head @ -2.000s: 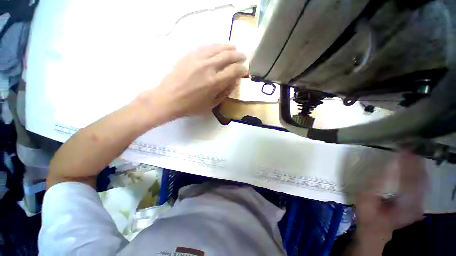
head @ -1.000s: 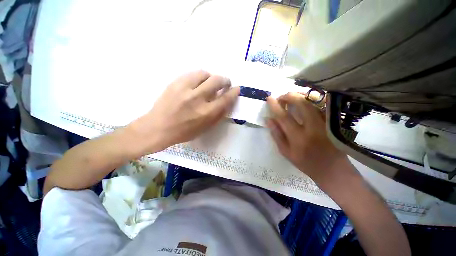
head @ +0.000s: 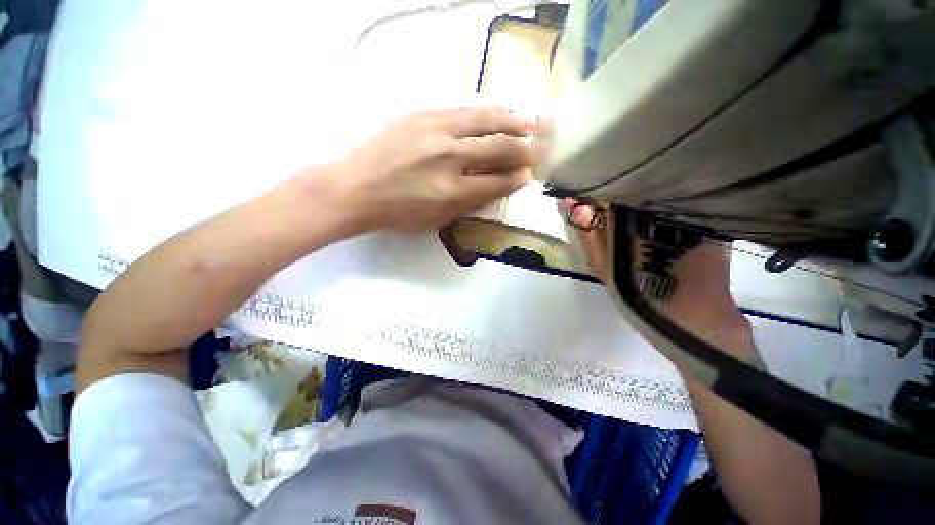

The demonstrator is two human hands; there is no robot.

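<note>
My left hand (head: 451, 169) lies with bent fingers on pale cloth (head: 531, 210) at the left side of the sewing machine head (head: 718, 113). The cloth almost merges with the white table. My right hand (head: 586, 220) reaches in under the machine head, with its fingertips near the needle area. The head and its dark guard bar hide much of it, so its grip cannot be seen. The needle, presser foot and any dark label are hidden. The tan bed cut-out (head: 523, 246) shows in front of the cloth.
The white table (head: 410, 297) has a printed ruler along its front edge. Blue crates (head: 625, 461) stand below it, and pale cloth (head: 261, 400) lies below at the left. A dark bar and thin threads run at the right.
Two seconds ago my right hand was blurred at the right. One second ago both hands held cloth with a dark label before the machine. Now both are at the head and the label is hidden.
</note>
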